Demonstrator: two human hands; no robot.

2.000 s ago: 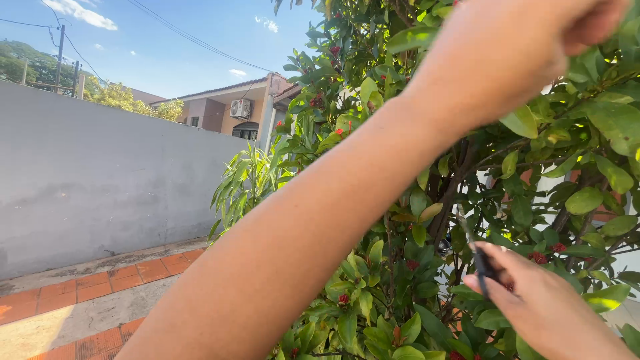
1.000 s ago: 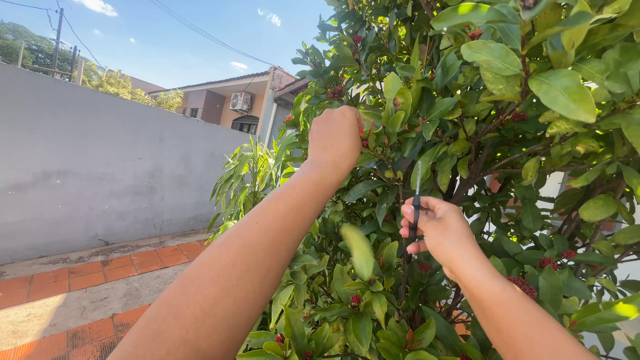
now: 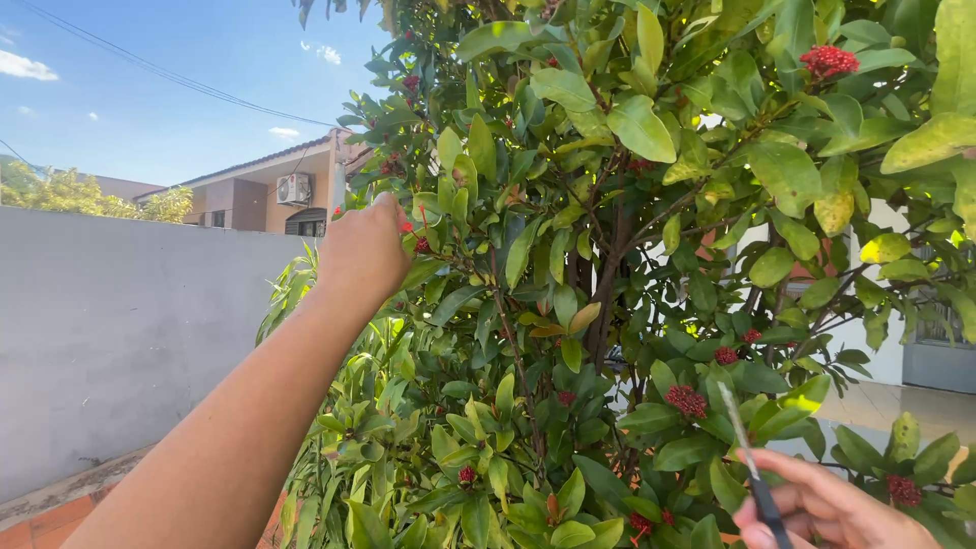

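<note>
My left hand is raised to the outer left side of a leafy shrub, its fingers closed near small red flowers; whether they grip a stem is hidden. At the lower right, my right hand holds a slim tool with a dark handle and a narrow metal blade, pointing up and left. Whether it is a knife or scissors I cannot tell. Red bud clusters stand among the leaves beside the blade.
A grey wall runs along the left, with orange paving tiles at its foot. Behind it stands a house with an air conditioner unit. Branches spread across the right, before a white building.
My right hand with the tool has moved down and right, away from the middle of the shrub. A leaf in mid-air below my left hand one second ago is no longer seen there.
</note>
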